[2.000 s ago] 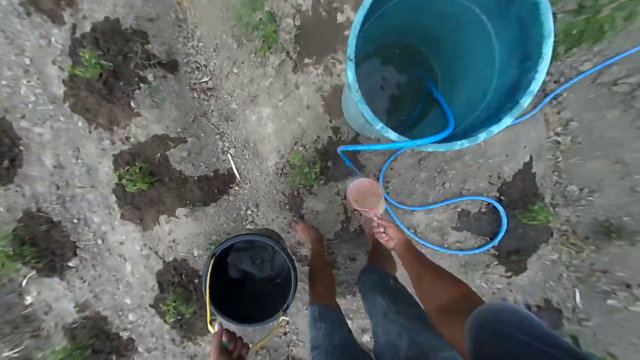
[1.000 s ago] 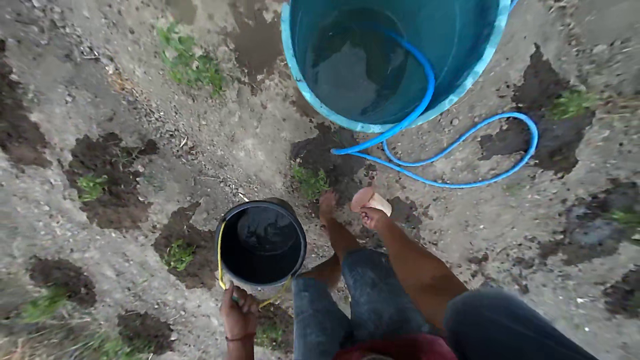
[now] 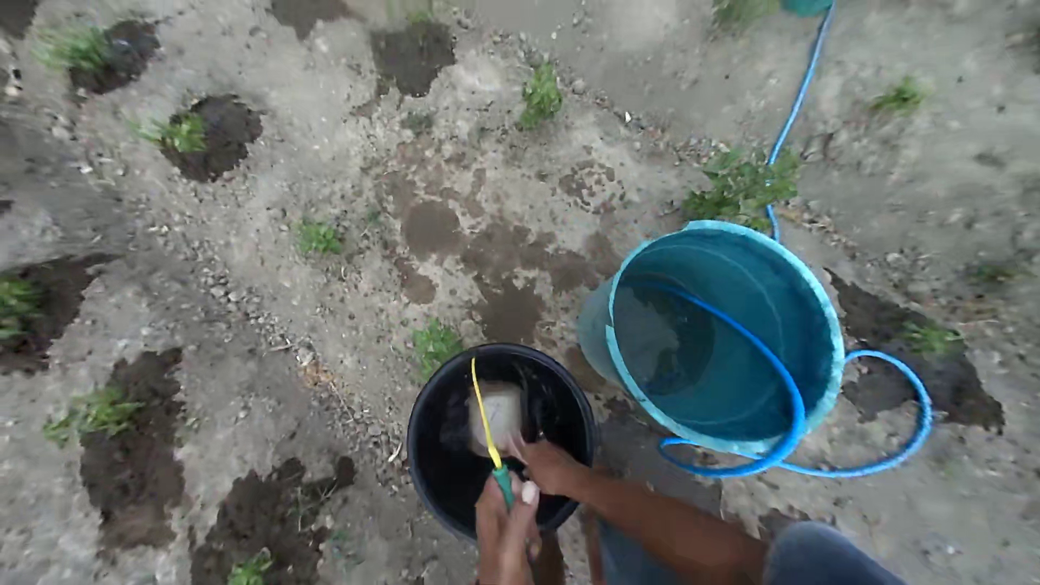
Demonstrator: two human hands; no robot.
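Observation:
My left hand (image 3: 508, 520) is closed around the green grip (image 3: 503, 486) of the yellow handle (image 3: 485, 414) on a black bucket (image 3: 422, 479). Inside that bucket, my right hand (image 3: 544, 463) holds a pale scoop (image 3: 497, 416), whose far part is blurred; its handle is mostly hidden by the fingers. The bucket looks dark inside, and the water level cannot be told.
Right of the bucket stands a large teal tub (image 3: 833, 325) with some water at its bottom. A blue hose (image 3: 918, 406) loops over its rim and along the ground. Small green plants (image 3: 437, 345) grow in damp soil patches around.
My right hand has moved with the scoop from beside the black bucket to inside it. My left hand still holds the bucket's handle. The view has shifted a lot.

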